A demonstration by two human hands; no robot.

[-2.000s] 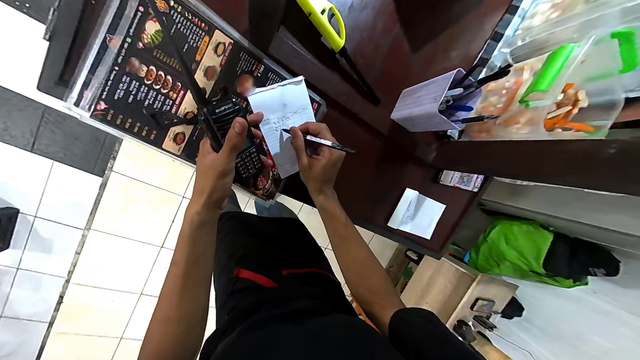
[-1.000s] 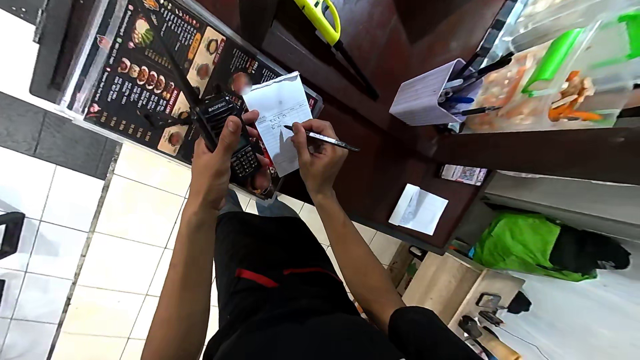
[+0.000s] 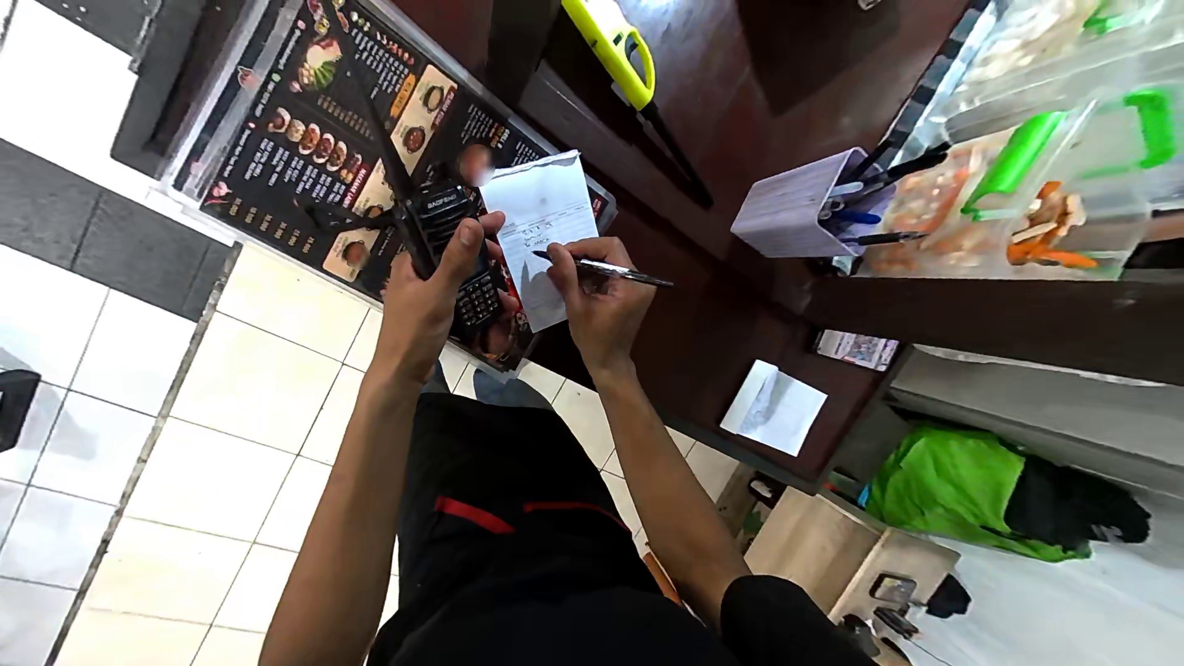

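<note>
My left hand grips a black handheld two-way radio with a long antenna, over a laminated menu. To its right lies a white notepad sheet bearing handwriting, its left edge beside the radio. My right hand holds a black-and-silver pen, its tip at the written lines on the sheet. The fingers of my right hand rest on the paper's right part. What the left fingers do beneath the radio is partly hidden.
A yellow gas lighter lies on the dark wooden counter. Right of it are a pen holder with several pens, clear food containers with green clips, and a folded white paper. A green and black bag sits lower right.
The pen tip has moved slightly along the sheet in my right hand. My left hand still holds the radio, which has tilted a little.
</note>
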